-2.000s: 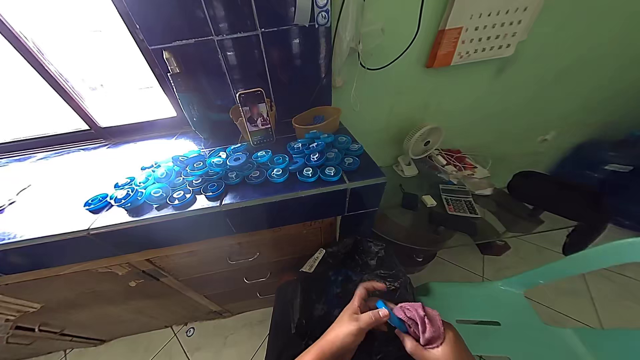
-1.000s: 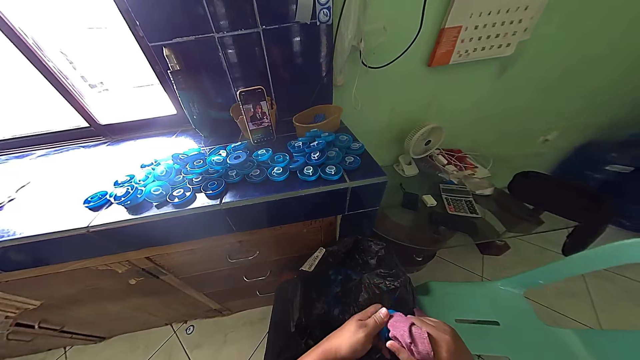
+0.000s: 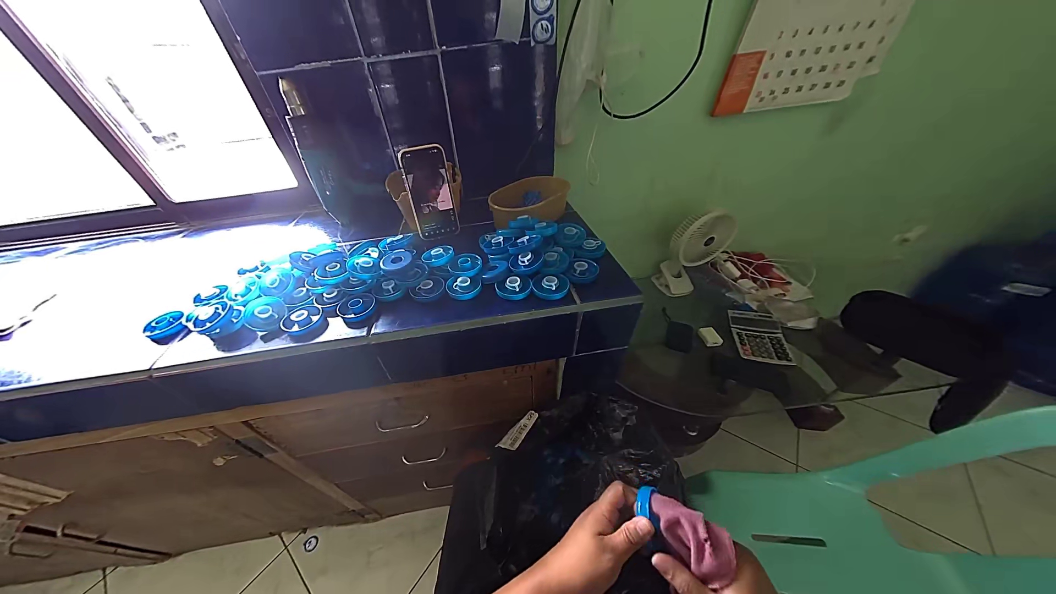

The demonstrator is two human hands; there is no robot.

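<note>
My left hand (image 3: 606,536) grips a round blue plastic cap (image 3: 645,503) between thumb and fingers, its rim turned edge-on. A pink cloth (image 3: 697,540) lies against the cap's right side, held in my right hand (image 3: 714,573), whose fingers are partly hidden by it. Both hands are above a black plastic bag (image 3: 569,470), which has some blue showing through it. Many similar blue caps (image 3: 357,307) lie spread and partly piled on the blue tiled counter (image 3: 470,323), beyond my hands.
A smartphone (image 3: 430,191) leans on a tan container; a tan oval bowl (image 3: 530,202) stands beside it. At right are a glass table (image 3: 701,379) with a small fan (image 3: 701,239) and calculator (image 3: 761,337), and a green plastic chair (image 3: 775,503). Drawers (image 3: 404,421) are below the counter.
The blue cap, largely covered by the fingers and cloth one second ago, now shows its rim above them. My hands have shifted slightly. The caps on the counter look the same.
</note>
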